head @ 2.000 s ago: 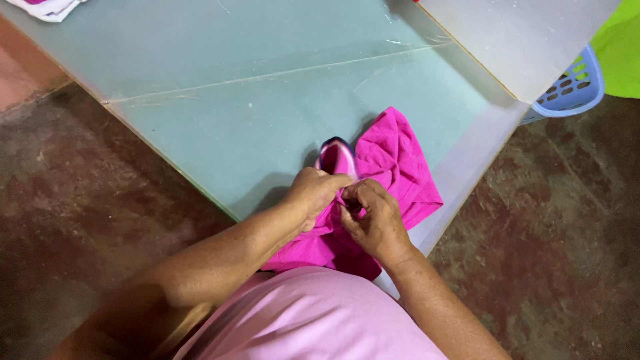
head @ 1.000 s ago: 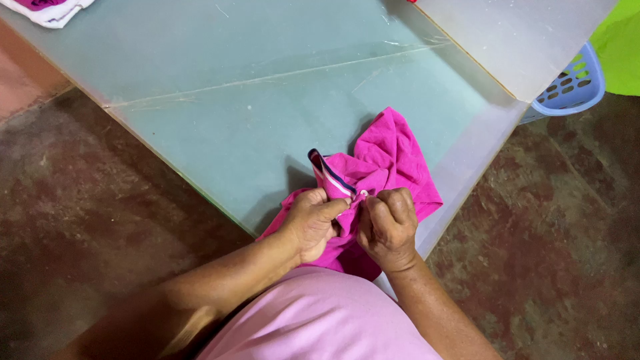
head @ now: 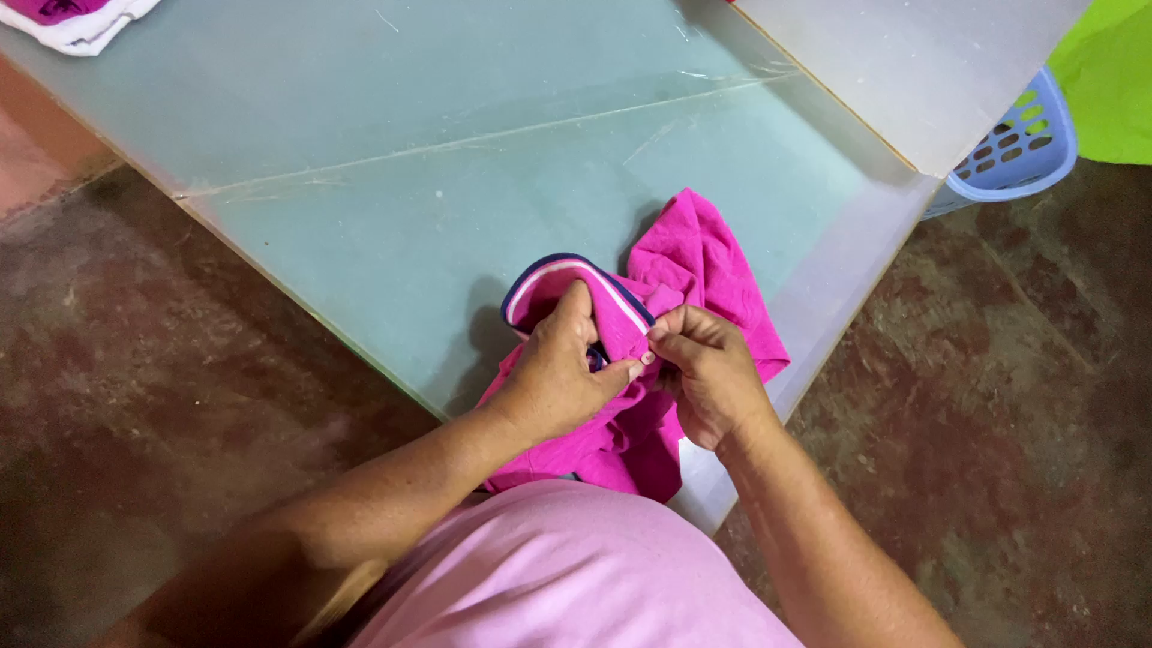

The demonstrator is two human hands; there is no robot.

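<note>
A bright pink knit garment (head: 711,270) lies bunched over the near corner of the table. Its collar (head: 562,270), edged in navy and white stripes, stands up in a curve. My left hand (head: 562,364) grips the cloth below this edge, with the thumb beside a small pale button (head: 647,357). Just right of the button, my right hand (head: 706,364) pinches the striped edge between thumb and fingers. Part of the garment is hidden under both hands, so I cannot tell whether the button is fastened.
The blue-green tabletop (head: 360,225) carries a seam across it. A raised pale panel (head: 909,72) stands at the upper right. Beyond it are a blue plastic basket (head: 1035,171) and bright green material (head: 1111,90). White and magenta folded cloth (head: 81,31) lies at the upper left.
The striped edge, narrow and folded a second ago, is now spread into a wide curve. My left hand has turned, and its fingers are now inside the cloth.
</note>
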